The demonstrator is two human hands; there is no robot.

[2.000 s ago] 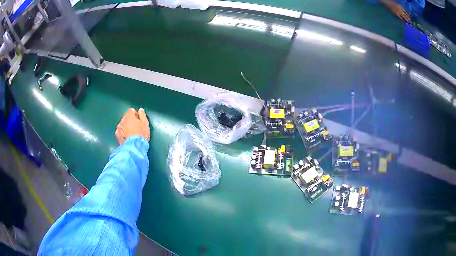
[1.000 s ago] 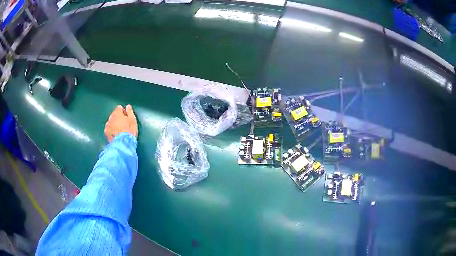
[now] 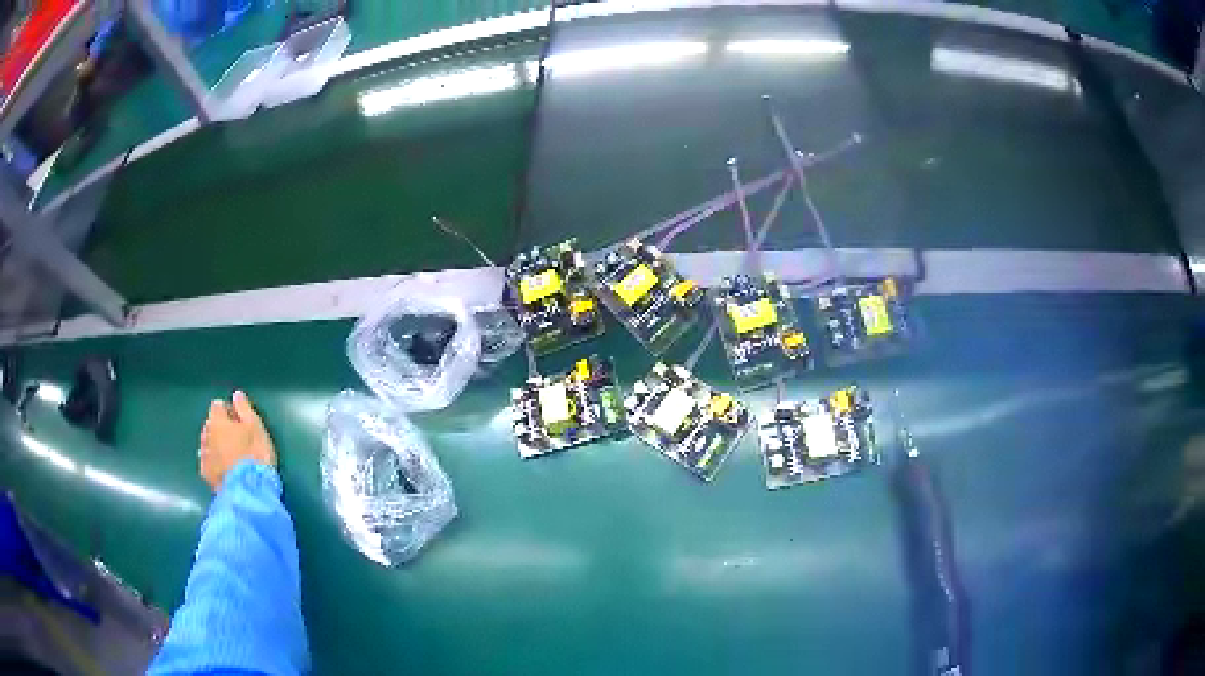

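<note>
My left hand point(image 3: 238, 440), bare below a light blue sleeve, rests on the green bench at the left with its fingers curled; what is under the fingers is hidden. Right of it lie two crumpled clear plastic bags, an upper one point(image 3: 386, 346) and a lower one point(image 3: 360, 456), with dark contents. Farther right lie several power supply boards, among them one at the upper left point(image 3: 575, 330) and one at the lower right point(image 3: 852, 452). Thin wire leads point(image 3: 714, 209) trail from the upper boards over the rail. My right hand is not in view.
A long black electric screwdriver point(image 3: 941, 548) lies right of the boards. A dark curved object point(image 3: 90, 396) is at the far left. A pale metal rail point(image 3: 251, 310) runs behind the bench, with the darker green belt point(image 3: 344, 198) beyond. Clear plastic trays point(image 3: 301, 60) stand at the upper left.
The camera view has turned right, so the bags, boards and my left hand show farther left in the picture. The bags and boards keep their layout on the bench.
</note>
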